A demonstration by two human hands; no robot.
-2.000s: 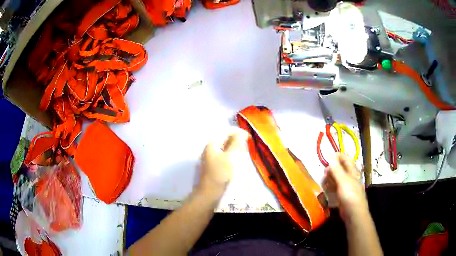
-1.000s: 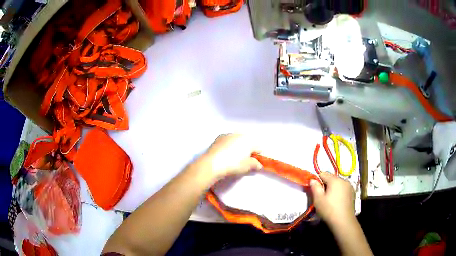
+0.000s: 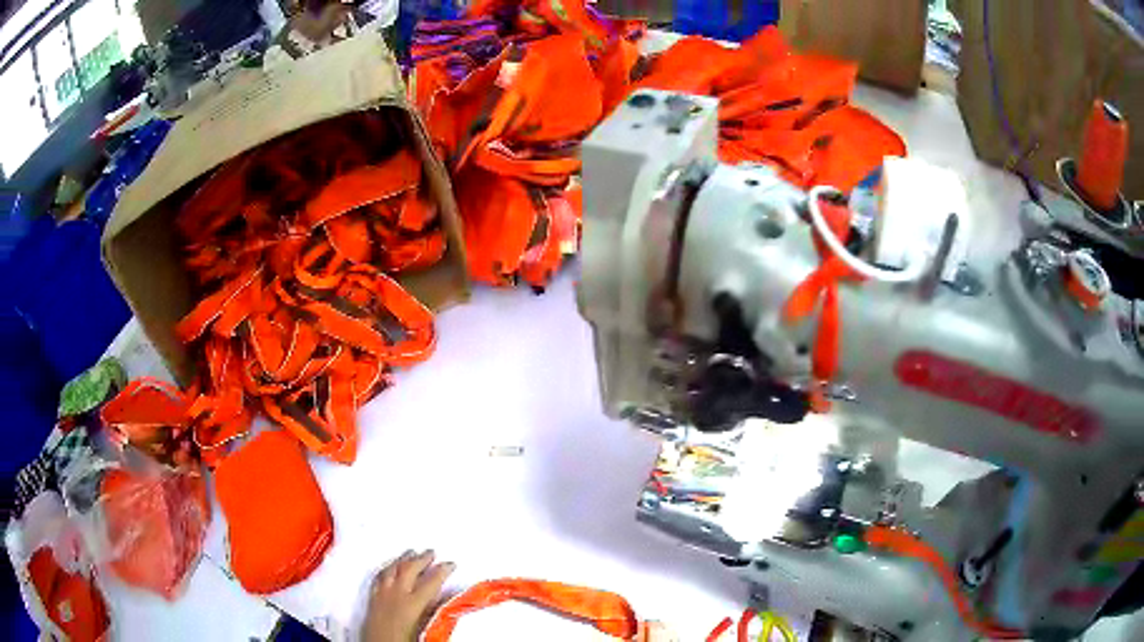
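An orange side band loop (image 3: 540,594) with a pale edge lies low at the bottom edge, its near part cut off. My left hand (image 3: 404,599) is at its left end, fingers over the band; the thumb is hidden. A small pale patch at the loop's right end may be fingertips of my right hand, but it is too cut off to tell. The grey-white sewing machine (image 3: 753,276) stands to the right, its needle area (image 3: 765,483) brightly lit. Red and yellow scissor handles (image 3: 750,628) show at the bottom edge, right of the loop.
A carton (image 3: 151,270) full of orange loops stands left. A stack of orange panels (image 3: 272,512) and plastic bags with orange pieces (image 3: 153,527) lie below it. Bundled orange pieces (image 3: 540,113) are heaped behind. An orange tape (image 3: 928,561) runs beside the machine; an orange cone (image 3: 1103,157) stands back right.
The view has tilted up, so the hands and loop sit lower and the machine head shows. Earlier both hands turned and opened out the loop; now its upper band stretches right from my left hand.
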